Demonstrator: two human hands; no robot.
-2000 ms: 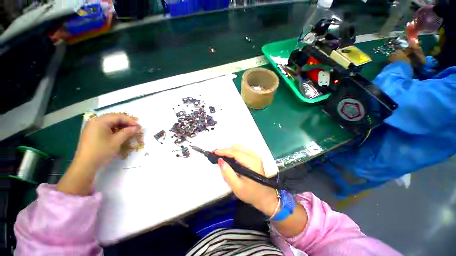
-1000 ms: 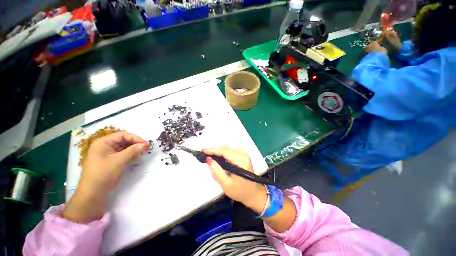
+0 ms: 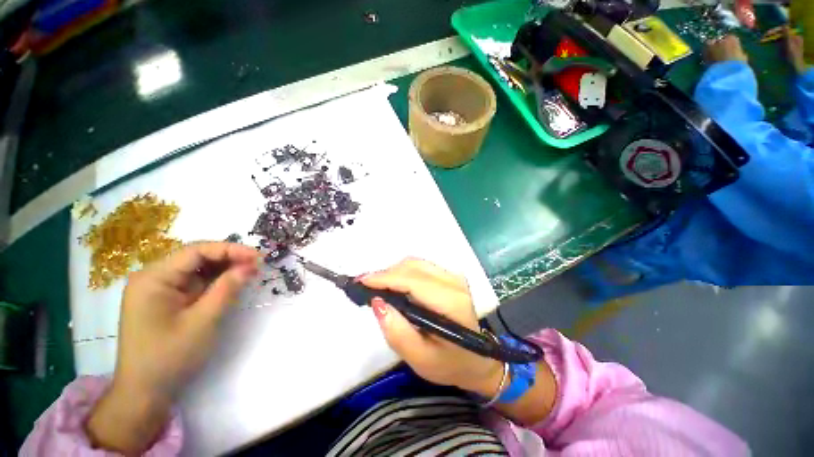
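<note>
My right hand point(image 3: 428, 317) is shut on the black soldering iron point(image 3: 406, 312), whose thin metal tip points left at the near edge of the pile of small dark components point(image 3: 308, 210) on the white board point(image 3: 294, 357). My left hand point(image 3: 178, 308) is over the board, left of the tip, slightly blurred, with thumb and fingertips close together; whether a small piece is between them cannot be made out. A pile of gold contacts point(image 3: 132, 236) lies on the board beyond my left hand.
A tan cardboard ring point(image 3: 451, 134) with small bits inside stands right of the board. Beyond it are a green tray point(image 3: 564, 141) with tools and a black fan housing point(image 3: 650, 166). A person in blue sleeves sits at right. A spool point(image 3: 22, 339) is at far left.
The view has shifted closer to the board. My left hand has moved from over the gold pile towards the dark components, uncovering the gold contacts. The iron stays in my right hand near the dark pile.
</note>
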